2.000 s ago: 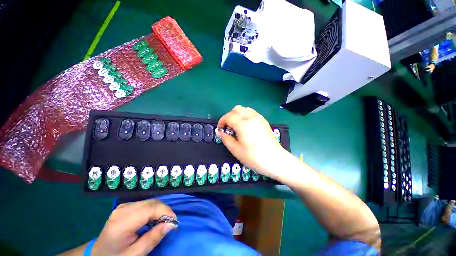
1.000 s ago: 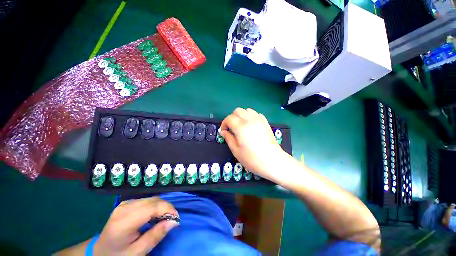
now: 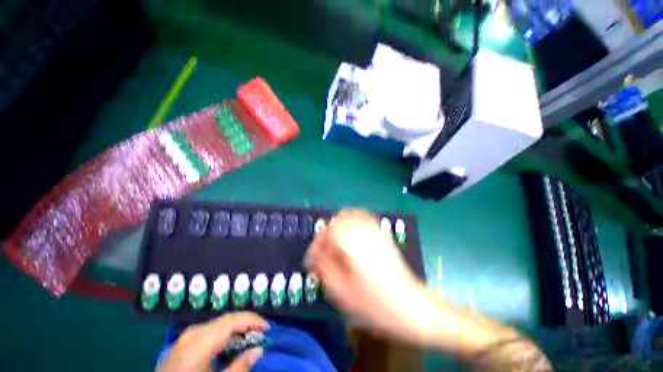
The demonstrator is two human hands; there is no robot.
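A black foam tray (image 3: pixel 232 254) lies in front of me. Its far row holds black oval housings (image 3: pixel 238 224) at the left and white-topped green boards at the right. Its near row holds green circuit boards (image 3: pixel 221 289) with round white ends. My left hand (image 3: pixel 218 343), at the near edge below the tray, holds small dark metallic parts (image 3: pixel 248 340) between thumb and fingers. My right hand (image 3: pixel 352 258) is blurred over the right half of the tray; its fingertips are unclear, and whether it holds anything cannot be told.
Pink bubble wrap (image 3: pixel 109 185) with green boards lies at the far left. A blue-white device (image 3: pixel 345 102) under white cloth stands beside a white box with a grille (image 3: pixel 494 109). More black trays (image 3: pixel 556 247) are at right. A brown cardboard box (image 3: pixel 385 352) is below the bench edge.
My right hand has moved from the far row toward the near row. My left hand still holds the small parts. The view has tilted, so the bench things sit lower in the picture.
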